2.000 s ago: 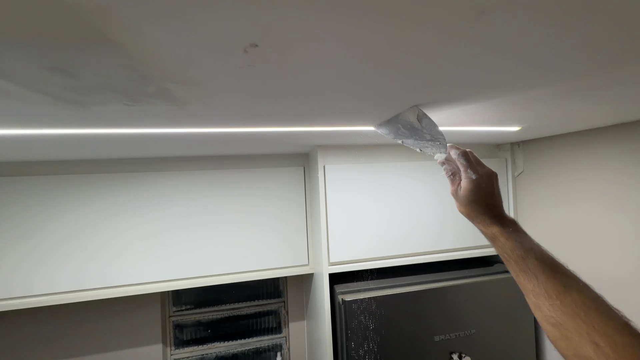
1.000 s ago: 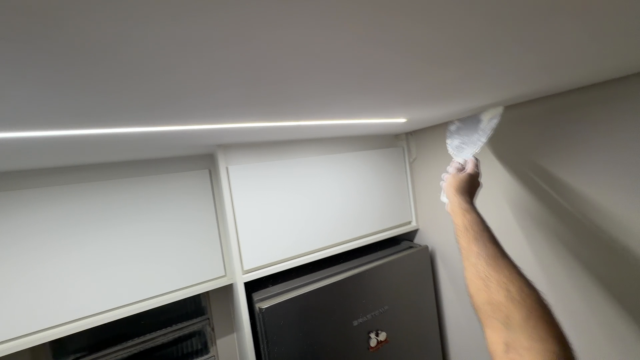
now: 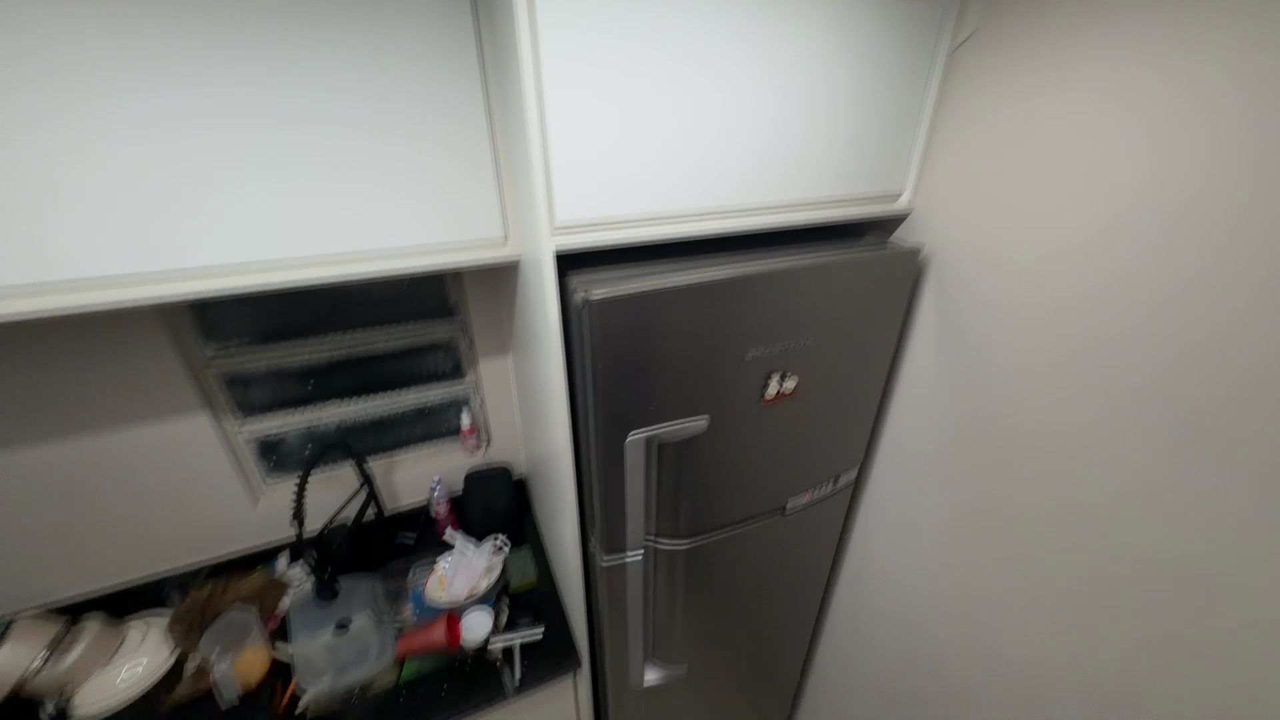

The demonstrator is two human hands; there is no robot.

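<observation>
Neither of my hands shows in the head view now, and the tool with the plastic-like covering seen earlier is out of view too. A grey refrigerator (image 3: 740, 400) with long silver handles stands beneath a white cabinet door (image 3: 730, 110). Another white cabinet door (image 3: 240, 140) is at the upper left. Below it are a louvred window (image 3: 345, 370) and a black spring-neck faucet (image 3: 335, 500) over the sink. What my hands hold or touch is hidden.
The dark countertop (image 3: 545, 600) bears a red cup (image 3: 430, 636), stacked plates (image 3: 125, 665), a clear plastic container (image 3: 340, 635), bottles and a small squeegee (image 3: 515, 637). A plain wall (image 3: 1080, 400) borders the refrigerator on the right.
The view has swung down from the ceiling to the refrigerator and sink. One hand with a putty-knife-like tool, raised near the ceiling and wall corner a second ago, has left the view.
</observation>
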